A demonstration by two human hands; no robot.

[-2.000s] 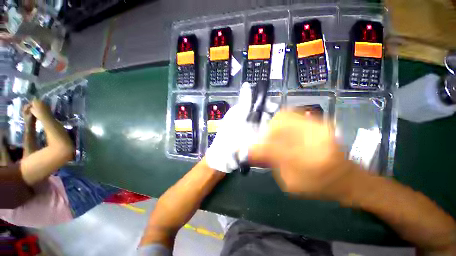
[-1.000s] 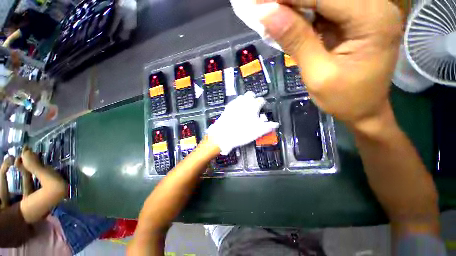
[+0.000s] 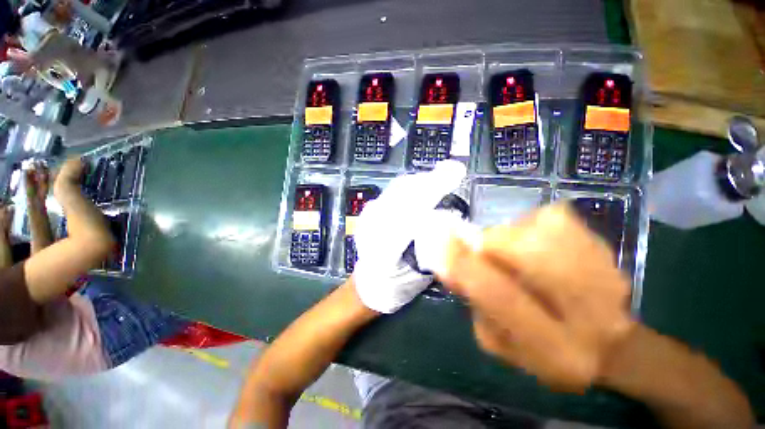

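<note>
A clear blister tray holds several keypad mobile phones, face up with orange bands. My left hand, in a white glove, holds a dark phone above the front row; the glove and the other hand hide most of it. My bare right hand, blurred, presses a white wiping cloth against that phone with its fingertips. A dark phone lies in the front right pocket, partly behind my right hand. The pocket left of it shows no phone.
A white bottle with a round metal top stands right of the tray. Brown cardboard lies at the far right. Another person's arm and a second tray are at the left. A dark grey strip runs behind.
My right hand has come down from the upper right to the phone, with the cloth. My left hand has lifted a phone from the front row. The view has shifted; the fan is out of sight.
</note>
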